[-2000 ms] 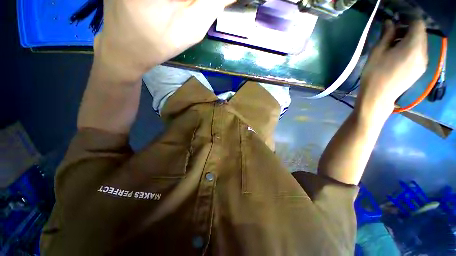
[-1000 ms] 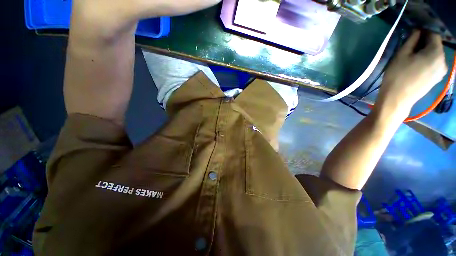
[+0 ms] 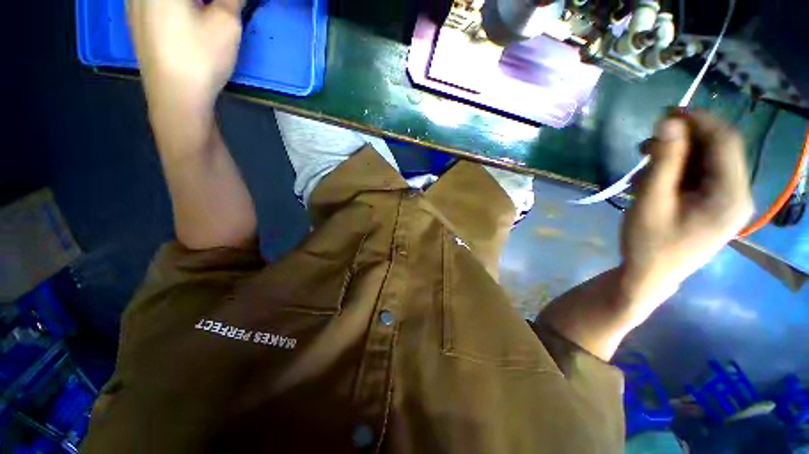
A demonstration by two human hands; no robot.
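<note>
My left hand point(image 3: 191, 44) is over the blue tray point(image 3: 310, 53) at the upper left. Its fingertips are near the picture's top edge, and something dark shows beside them; I cannot tell whether it is held. My right hand point(image 3: 683, 186) is raised at the right, by the bench's front edge, with its fingers curled in and blurred. Any small thing in its fingers cannot be made out. The metal machine head point(image 3: 643, 35) stands at the top, behind the purple-looking base plate point(image 3: 541, 102).
A white strip point(image 3: 621, 183) hangs off the green bench point(image 3: 373, 93) beside my right hand. An orange hose point(image 3: 785, 195) curves at the far right. Blue stools point(image 3: 732, 377) stand on the floor at the lower right.
My left hand has moved left from the machine area to the tray. My right hand has come back from the dark box at the right toward me. The view has shifted slightly.
</note>
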